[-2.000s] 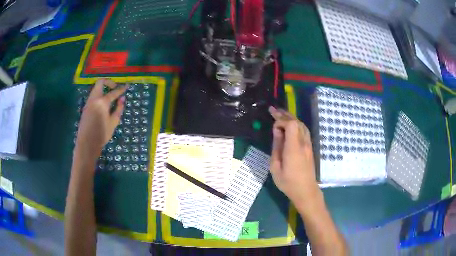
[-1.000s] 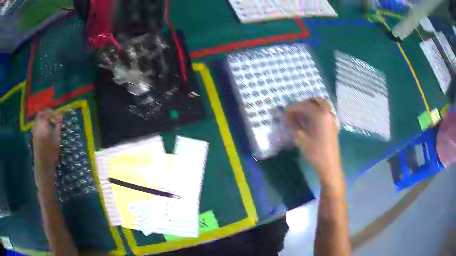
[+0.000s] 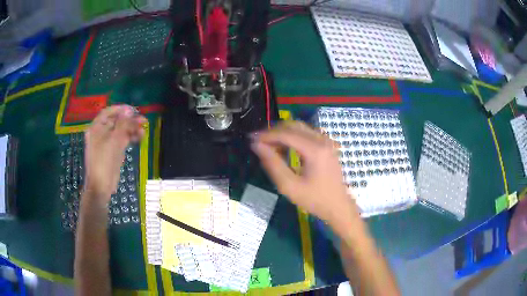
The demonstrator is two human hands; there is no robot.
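Note:
My left hand (image 3: 112, 144) is above the upper part of the left parts tray (image 3: 127, 202), its fingertips close together. A small glint shows at them, but I cannot tell if they pinch a part. My right hand (image 3: 312, 167) is blurred, between the right parts tray and the fixture, with thumb and forefinger close together over the black base. Whether it holds a small part is not clear. The fixture (image 3: 216, 95) has a red handle (image 3: 215, 46) and a shiny round post (image 3: 218, 120) at its front. The right parts tray (image 3: 375, 150) holds rows of round parts, with pale rows nearest me.
Label sheets (image 3: 254, 222), yellow paper (image 3: 188, 208) and a thin black stick (image 3: 193, 229) lie front centre. A thin tray (image 3: 445, 167) lies far right. A white dotted tray (image 3: 370, 46) is at the rear right, a faint clear grid (image 3: 130, 52) at the rear left.
The view has swung back left from the right side. My right hand has moved from over the right parts tray to beside the fixture. My left hand stays around the left tray's top.

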